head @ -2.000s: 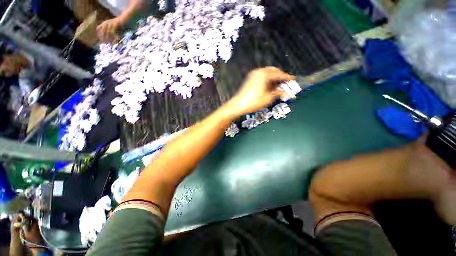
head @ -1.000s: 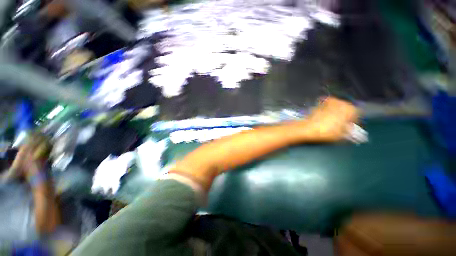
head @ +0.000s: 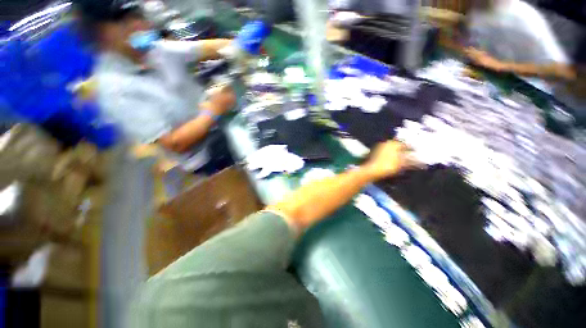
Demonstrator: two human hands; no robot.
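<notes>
My left hand [head: 388, 159] reaches over the black conveyor belt [head: 443, 208] to the near edge of the large heap of white plastic parts [head: 495, 154]. The picture is blurred, and I cannot tell whether the fingers hold a part. A row of white parts [head: 421, 264] lies on the green mat [head: 360, 256] along the blue belt edge rail [head: 427, 240]. My right hand and the screwdriver are out of the picture.
A person in a light shirt [head: 138, 96] sits at the left by the bench. Another person [head: 514, 38] reaches in at the upper right. A white crumpled lump [head: 275, 160] and a brown open box [head: 202, 218] are left of my forearm.
The view has swung left. My left hand has moved from the green mat, where it held a white part, to the heap. My right forearm has left the picture.
</notes>
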